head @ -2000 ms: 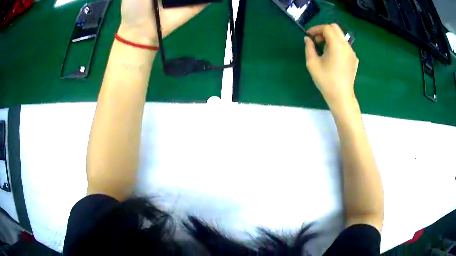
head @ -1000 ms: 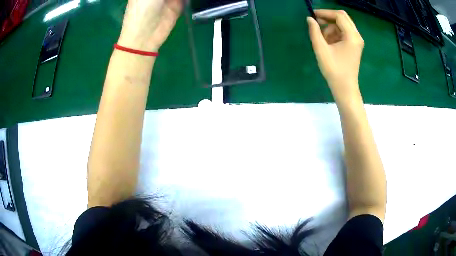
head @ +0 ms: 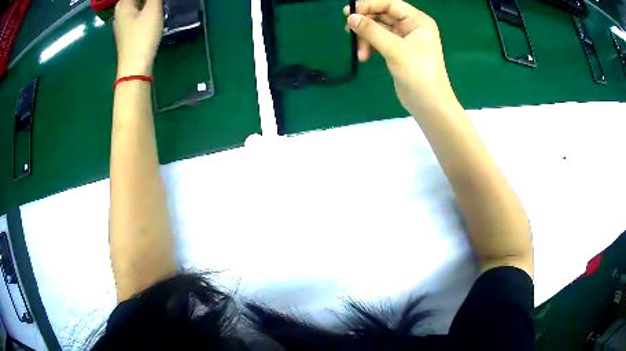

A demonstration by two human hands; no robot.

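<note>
My right hand (head: pixel 405 44) pinches the right rim of a black phone middle frame (head: pixel 355 55). Its see-through opening shows the green surface, its lower edge is blurred, and its top is cut off by the picture's edge. My left hand (head: pixel 139 38), with a red band at the wrist, is at the top left, its fingertips partly cut off. Another black middle frame (head: pixel 209 58) with a small white label is just right of my left hand. Whether my left fingers grip this frame or anything else cannot be told.
A white strip (head: pixel 263 68) runs away between the two frames. Another middle frame (head: pixel 24 130) lies at left, one (head: pixel 513 34) at upper right, with more beyond. A white mat (head: pixel 309 206) spans the near edge, with a frame at far left. Red items show at the top left.
The view has shifted. The labelled frame has moved left, off the white strip. My left hand has moved left and away. My right hand has moved left, bringing its frame beside the strip.
</note>
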